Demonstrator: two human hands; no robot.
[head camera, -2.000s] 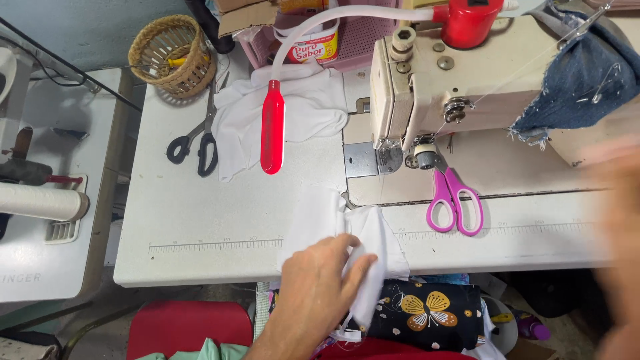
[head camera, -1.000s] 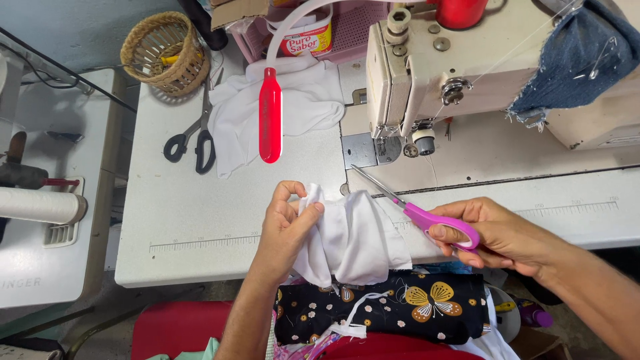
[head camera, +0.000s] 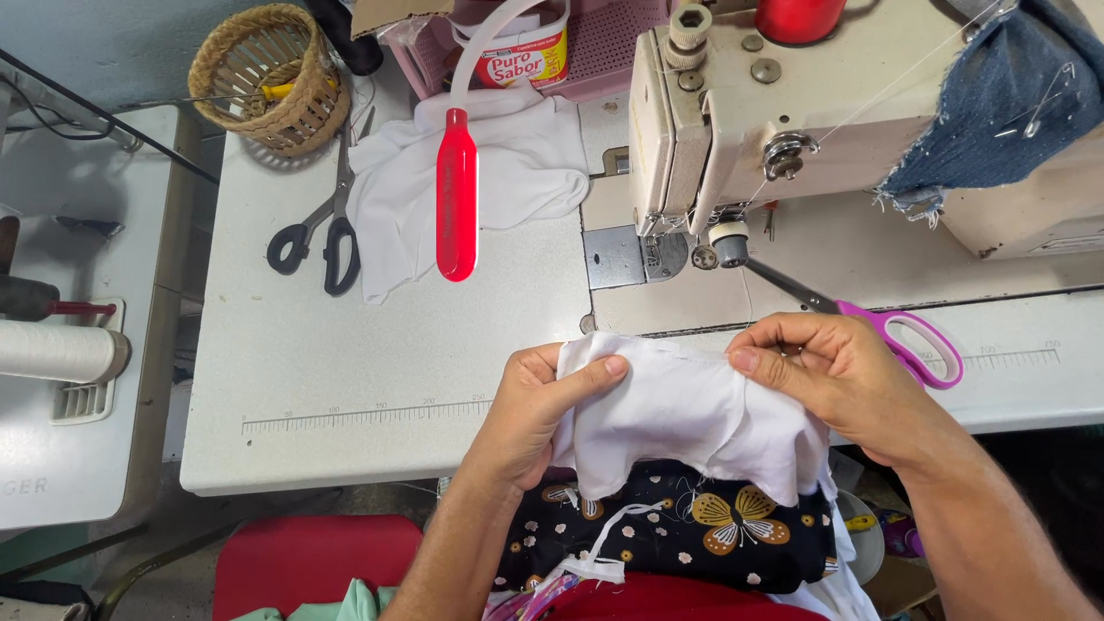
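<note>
A piece of white fabric (head camera: 664, 405) is stretched between my two hands at the table's front edge. My left hand (head camera: 539, 410) pinches its left end, thumb on top. My right hand (head camera: 815, 379) grips its upper right edge between thumb and fingers. Just behind my right hand lie the pink-handled scissors (head camera: 914, 345), blades toward the presser area of the sewing machine (head camera: 724, 129). More white fabric (head camera: 483, 164) lies in a heap on the table, beside black-handled scissors (head camera: 323, 241).
A red lamp-like piece (head camera: 457, 198) on a pale flexible tube hangs over the table. A wicker basket (head camera: 267, 78) stands at the back left, a pink plastic basket (head camera: 604, 43) behind. Denim with pins (head camera: 1009, 112) drapes over the machine. Butterfly-print fabric (head camera: 673, 526) lies below my hands.
The pink-handled scissors, held in my right hand a second ago, now lie on the table. My right hand has moved left onto the white fabric, which is now raised and spread between both hands.
</note>
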